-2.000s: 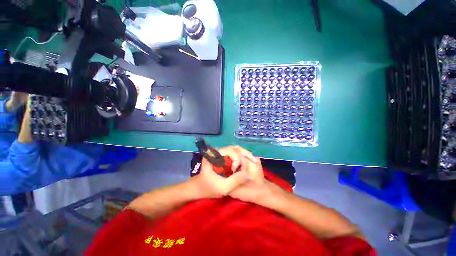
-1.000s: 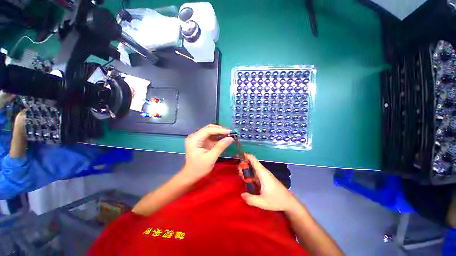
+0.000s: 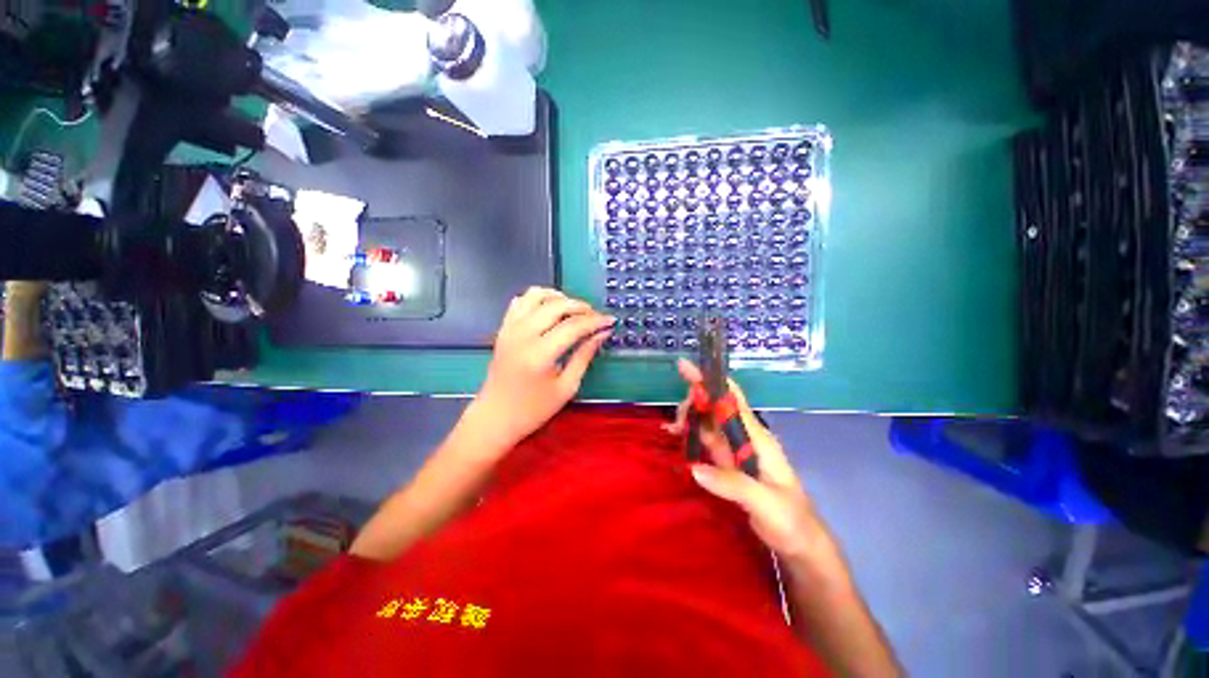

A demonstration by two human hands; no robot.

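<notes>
My bare left hand (image 3: 533,355) is at the lower left edge of the clear blister tray (image 3: 819,252), fingertips close together over its near left corner. Whether a small part is between them cannot be told. The tray lies on the green bench with a close grid of round dark lens-like parts. My bare right hand (image 3: 769,493) holds the pliers (image 3: 712,351) by their red-and-black handles. Their dark jaws point up, over the near edge of the tray.
A black mat (image 3: 511,252) with a lit plate (image 3: 385,276) and white paper (image 3: 325,236) lies left, under a black microscope arm and head (image 3: 255,254). A white bottle (image 3: 497,73) and clear bag (image 3: 358,60) are behind. Black trays (image 3: 1107,265) stack right. Another person's blue sleeve (image 3: 53,444) is left.
My left hand has moved up from the bench's front edge to the tray corner. My right hand has moved right with the pliers, away from my left fingertips. The view has shifted slightly.
</notes>
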